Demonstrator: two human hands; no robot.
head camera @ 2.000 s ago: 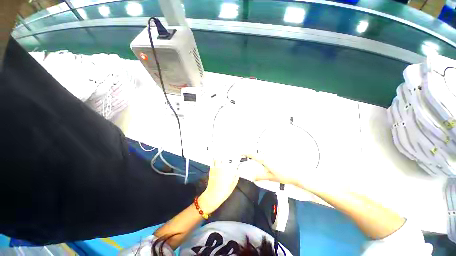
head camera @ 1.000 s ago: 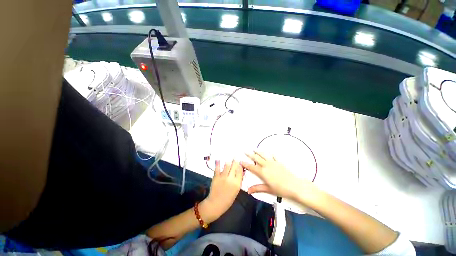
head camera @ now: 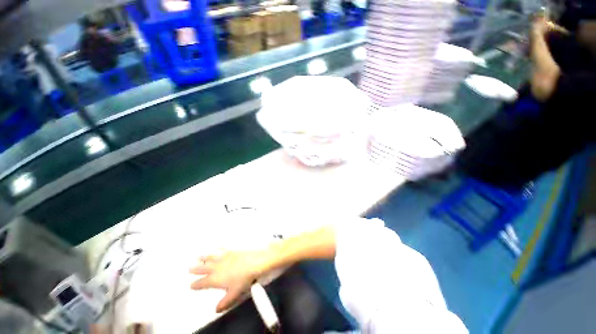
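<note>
My right hand [head camera: 235, 271] lies palm down with fingers spread on the overexposed white work surface, where panel and bench cannot be told apart. A short dark piece of wire [head camera: 243, 209] shows beyond it, and a small dark connector [head camera: 278, 236] lies by my wrist. A slim white bar-shaped unit [head camera: 264, 306] is at the bench edge below my right hand. A blurred skin-coloured patch at the bottom left edge may be part of my left hand; its shape and hold cannot be told.
The grey power box [head camera: 33, 261] and white meter [head camera: 77, 297] stand at left. Panel stacks [head camera: 418, 140] stand at right, with a taller pile [head camera: 405, 52] behind. The green conveyor [head camera: 163, 163] runs beyond the bench. A person in dark clothes [head camera: 536, 124] is at right, near a blue stool [head camera: 480, 205].
The view has swung right, showing more stacks and another person. My right hand remains spread on the surface. My left hand has gone from clear view to the bottom left edge or beyond.
</note>
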